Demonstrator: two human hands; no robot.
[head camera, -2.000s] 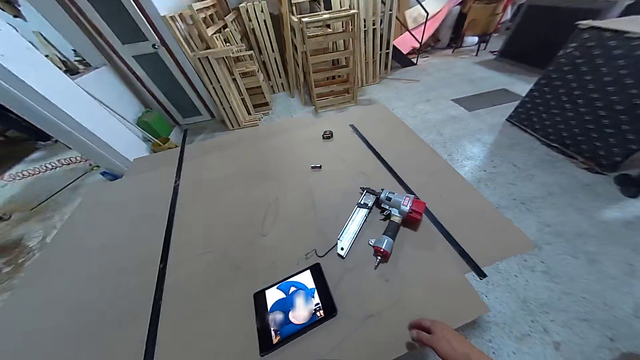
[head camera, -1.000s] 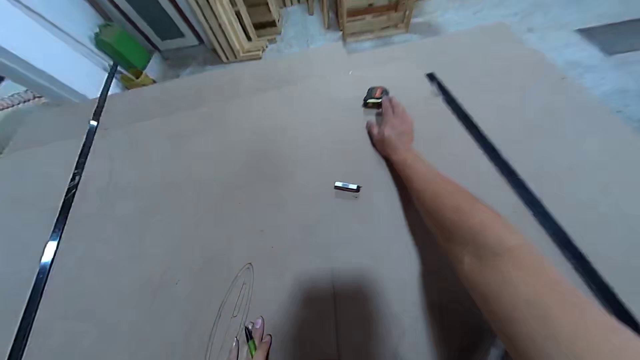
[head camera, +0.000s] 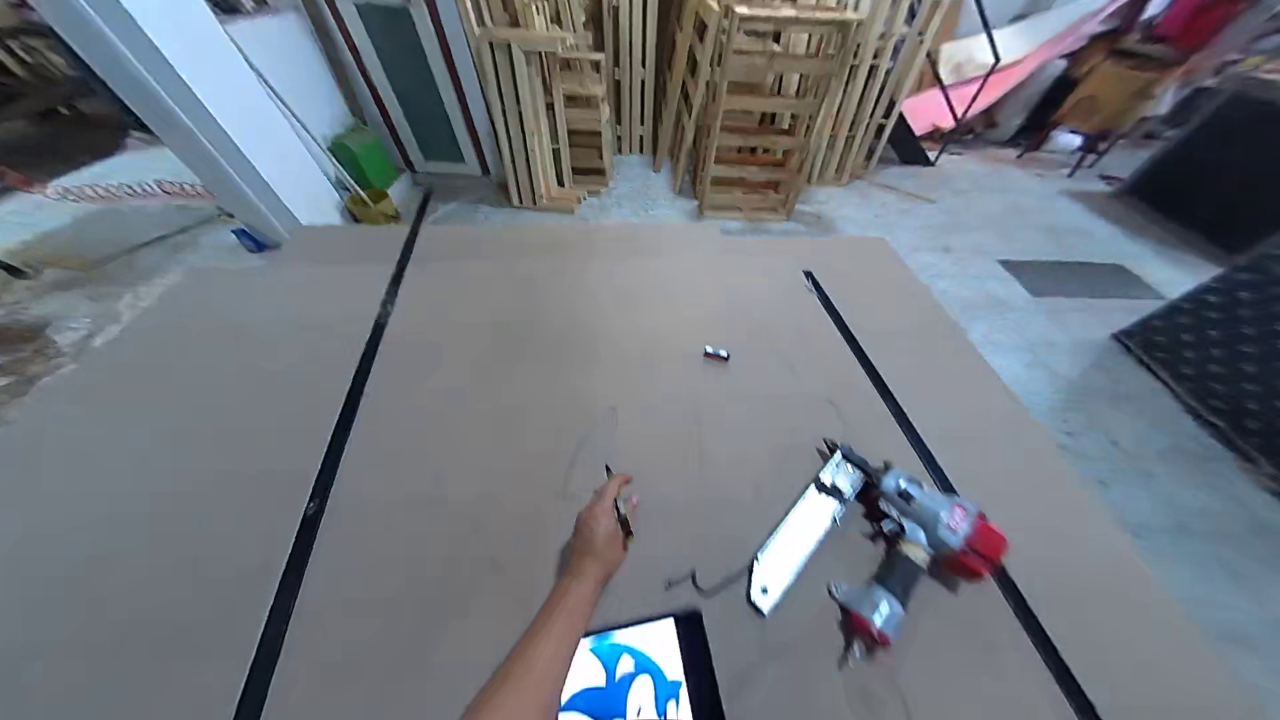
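Note:
My left hand (head camera: 597, 532) reaches in from the bottom, over the brown board (head camera: 540, 300), holding a thin dark pencil or pen (head camera: 622, 518). Faint curved lines are drawn on the board just beyond its tip. Below my hand lies a tablet (head camera: 702, 665) showing a blue cartoon figure, partly hidden by my forearm and cut off by the view's edge. To the right rests a pneumatic stapler (head camera: 915, 530) with a red end cap and a long silver magazine. A small dark and silver object (head camera: 716, 354) lies farther up the board. My right hand is out of view.
Two long black strips (head camera: 345, 420) (head camera: 880, 385) run along the board at left and right. Wooden frames (head camera: 755, 120) stand beyond the far edge, near a door and a green container (head camera: 364, 157). A dark patterned item (head camera: 1225, 350) lies on the floor at right.
A second ago my right hand was at a tape measure on the board; neither is in view now. My left hand, with the pencil or pen, now shows fully. The view has shifted widely.

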